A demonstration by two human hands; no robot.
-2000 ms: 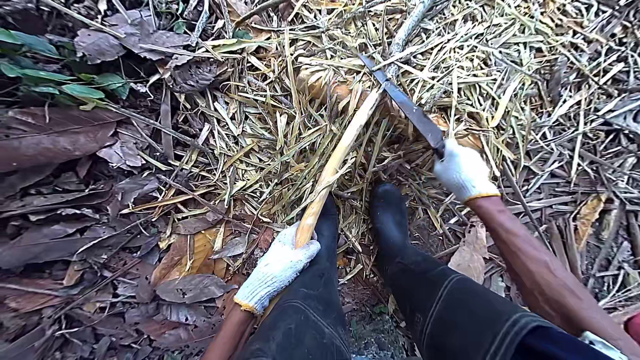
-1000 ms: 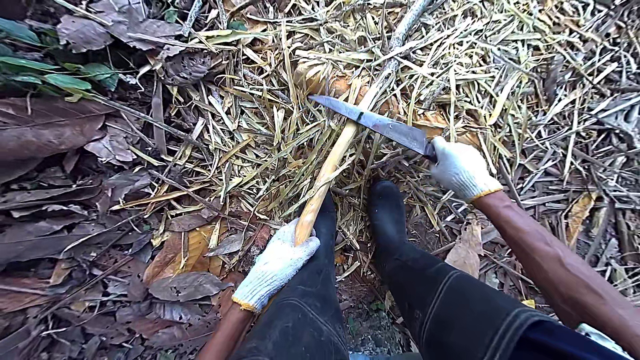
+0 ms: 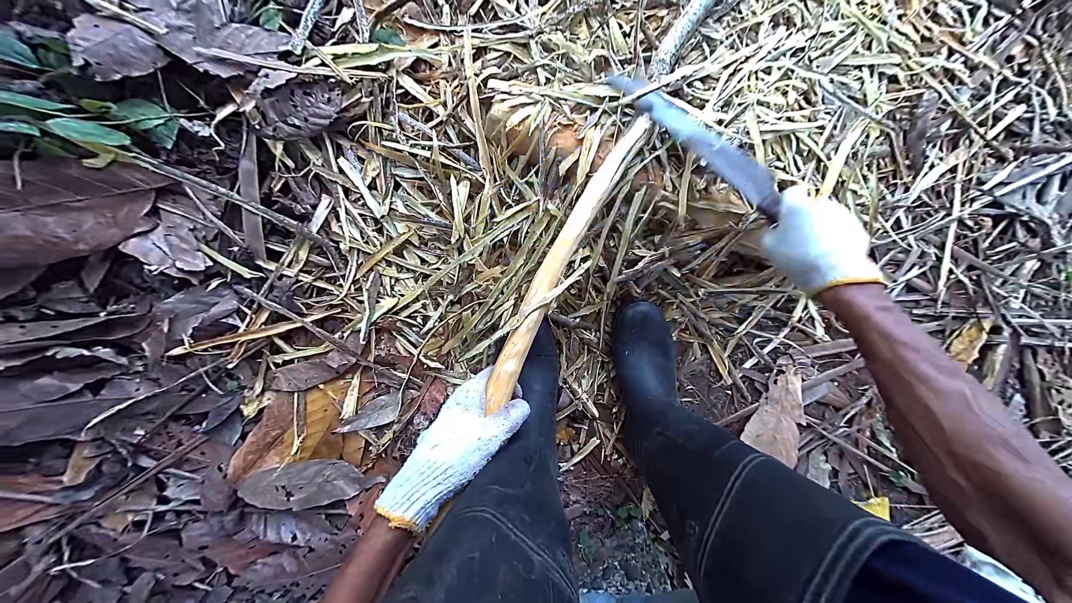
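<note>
My left hand (image 3: 461,444), in a white knit glove with a yellow cuff, grips the lower end of a long pale wooden stick (image 3: 557,255). The stick slants up and right; its lower part is peeled, while bark covers the far part (image 3: 678,38). My right hand (image 3: 821,240), gloved alike, is closed on the handle of a machete (image 3: 712,146). The blade, slightly blurred, points up and left and passes over the stick near the edge of the bark. Whether it touches the wood I cannot tell. The glove hides the handle.
A partly covered log (image 3: 544,134) lies beneath the stick among heaped wood shavings (image 3: 435,276). My black boots (image 3: 645,352) stand just below it. Dry brown leaves (image 3: 301,484) cover the ground at left, with green leaves (image 3: 92,130) at upper left.
Between one second ago and now, the machete has moved up along the stick, away from my body, from the peeled part toward the bark. My left hand keeps its hold.
</note>
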